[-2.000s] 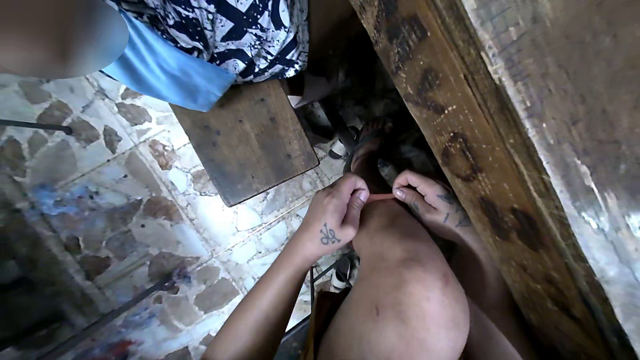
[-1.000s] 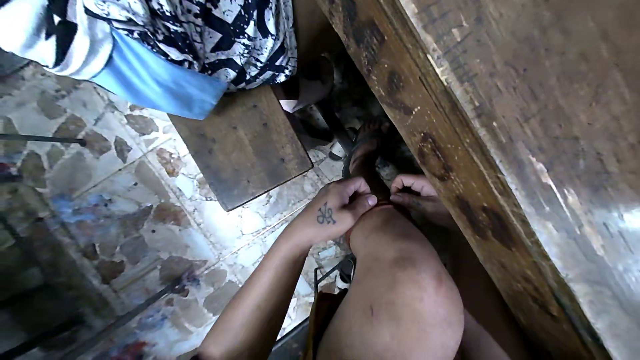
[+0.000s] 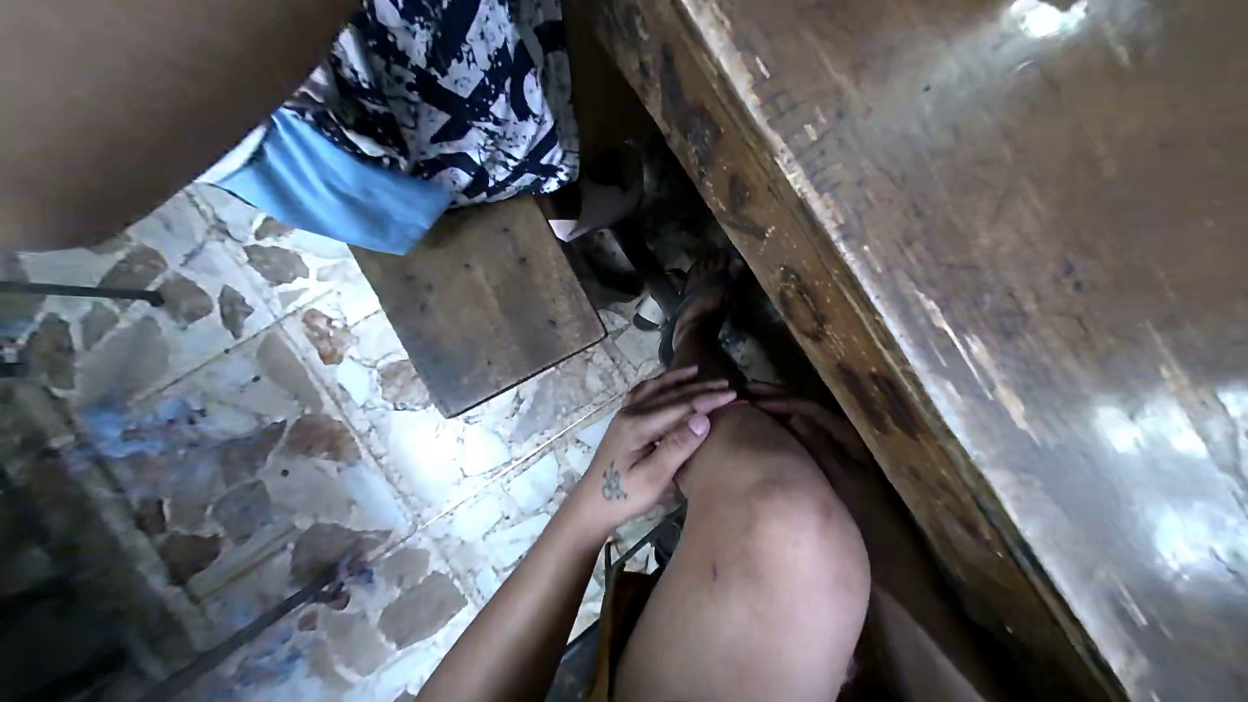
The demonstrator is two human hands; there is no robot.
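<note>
My left hand (image 3: 653, 444), with a small tattoo near the wrist, lies along the side of my bare leg (image 3: 760, 546) just below the knee. Its fingers are close together on the skin, and no object shows in it. On the leg's other side my right hand (image 3: 799, 409) is in shadow beside the wooden table, its fingers reaching the shin. Part of it is hidden behind the leg, so whether it grips anything is unclear. The thin reddish band is not clearly visible now. My foot (image 3: 707, 273) is in the dark below the table.
A worn wooden table (image 3: 975, 244) runs down the right side. A wooden bench (image 3: 487, 302) stands at upper centre, with a person in patterned clothing (image 3: 458, 97) and light blue cloth (image 3: 331, 185) over its far end. Stone-pattern floor (image 3: 341, 458) lies at left, with dark metal bars.
The fingers of both hands pinched a thin reddish band at the shin two seconds ago. My left hand has since unfolded and now lies flatter against the leg.
</note>
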